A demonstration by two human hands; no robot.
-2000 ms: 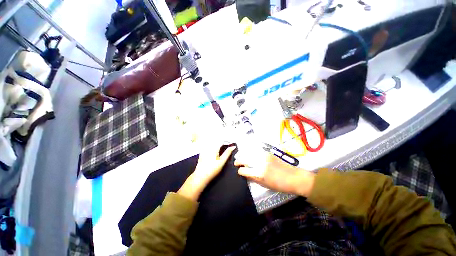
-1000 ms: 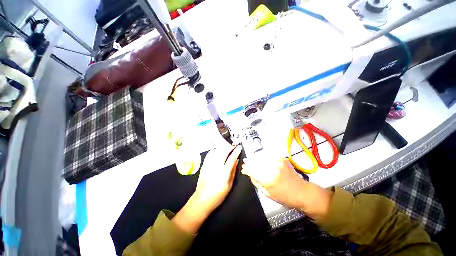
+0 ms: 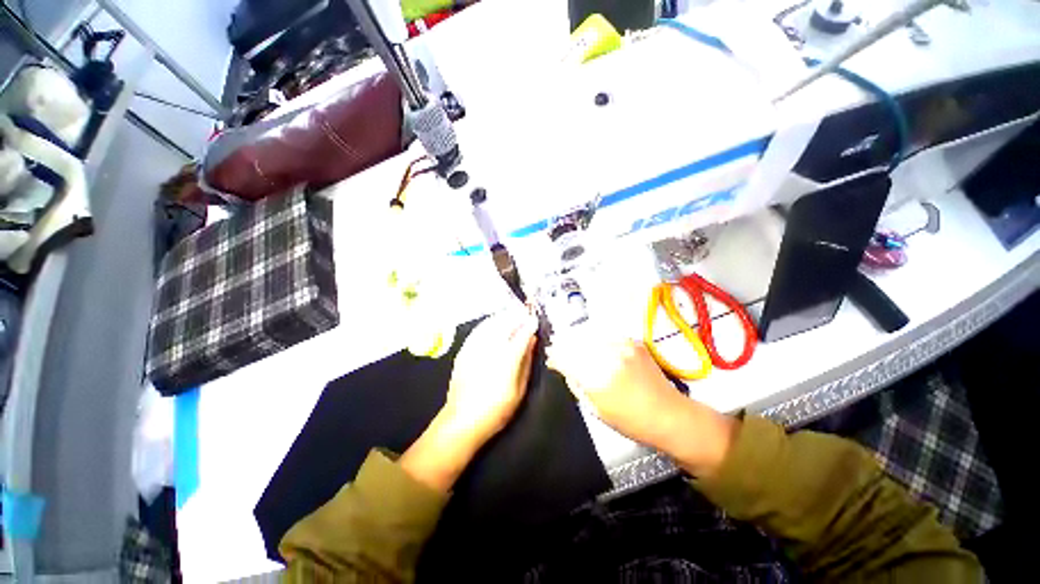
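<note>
A black panel lies black face up on the white table, its angled end to the left and its near part hanging toward my lap. My left hand grips the panel's edge just in front of the presser foot. My right hand is beside it on the right, fingers curled at the same edge; what its fingertips hold is too overexposed to tell. The white sewing machine with a blue stripe stands over the work. The needle area is partly hidden by glare and my fingers.
Right of my right hand lie scissors with yellow and red handles, an upright smartphone and a black stick. Stacked plaid panels sit at left, a dark red-brown roll behind them. Plaid cloth hangs at right.
Since two seconds ago the view has shifted. The snips that showed by my right hand are now mostly hidden behind it. Both hands remain at the panel's edge, the left slightly nearer the foot.
</note>
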